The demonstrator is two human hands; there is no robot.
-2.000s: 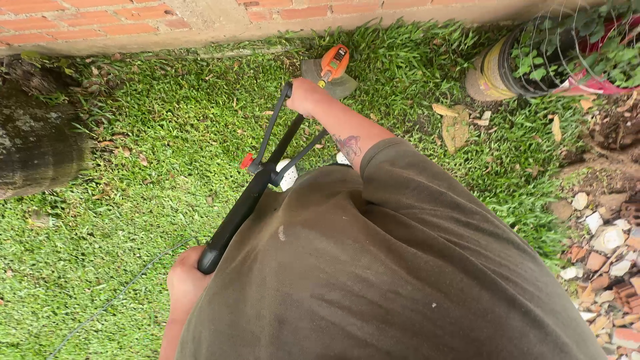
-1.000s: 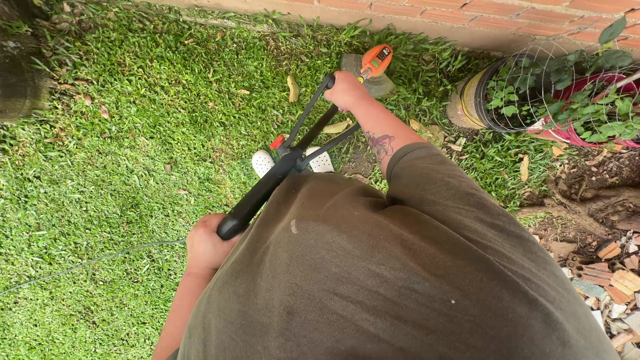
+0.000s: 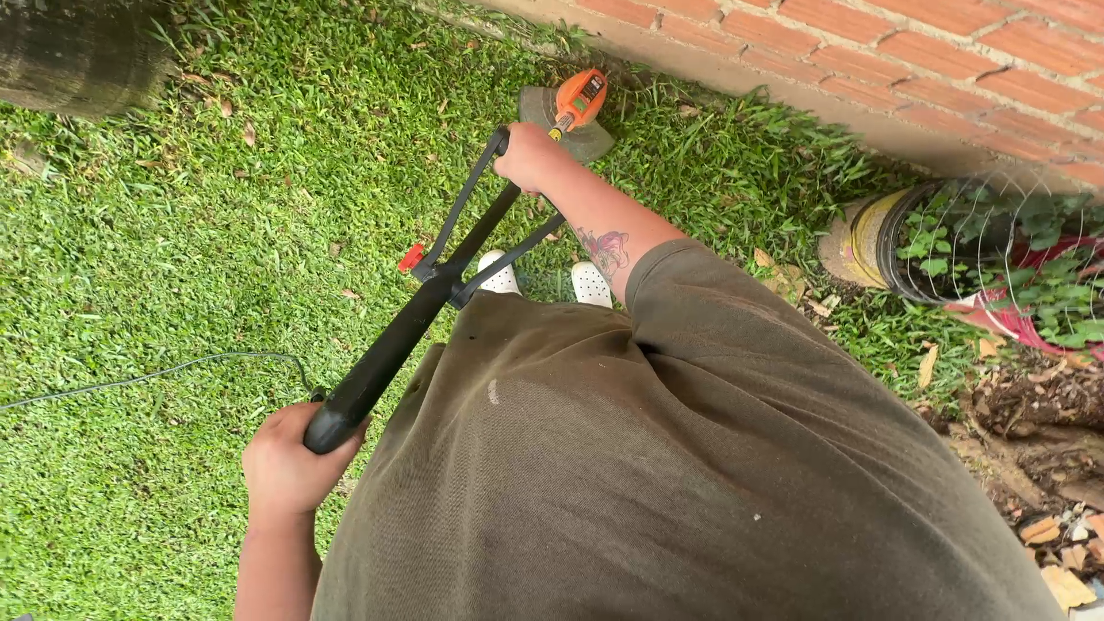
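Note:
My left hand (image 3: 293, 457) is closed around the rear grip of a black-shafted string trimmer (image 3: 392, 358), its thumb side against the rounded end. Farther up the shaft, my right hand (image 3: 528, 158) grips the top of the black loop handle (image 3: 466, 203). A red knob (image 3: 411, 257) sits at the handle's clamp. Beyond my right hand are the orange trimmer head (image 3: 581, 97) and its translucent grey guard (image 3: 539, 108), low over the grass near the wall. The cutting line cannot be made out. A thin cable (image 3: 172, 369) runs left across the grass from the rear grip.
A brick wall (image 3: 931, 56) borders the grass at the upper right. At right stands a bucket (image 3: 862, 237) with leafy plants and wire, above roots and rubble (image 3: 1069, 539). A stump-like object (image 3: 78, 56) is upper left. My white clogs (image 3: 592, 285) show beyond the shirt.
The orange head came nearer the bucket a second ago and has since swung left, away from it. Both hands have kept their grips. The view has turned, tilting the wall.

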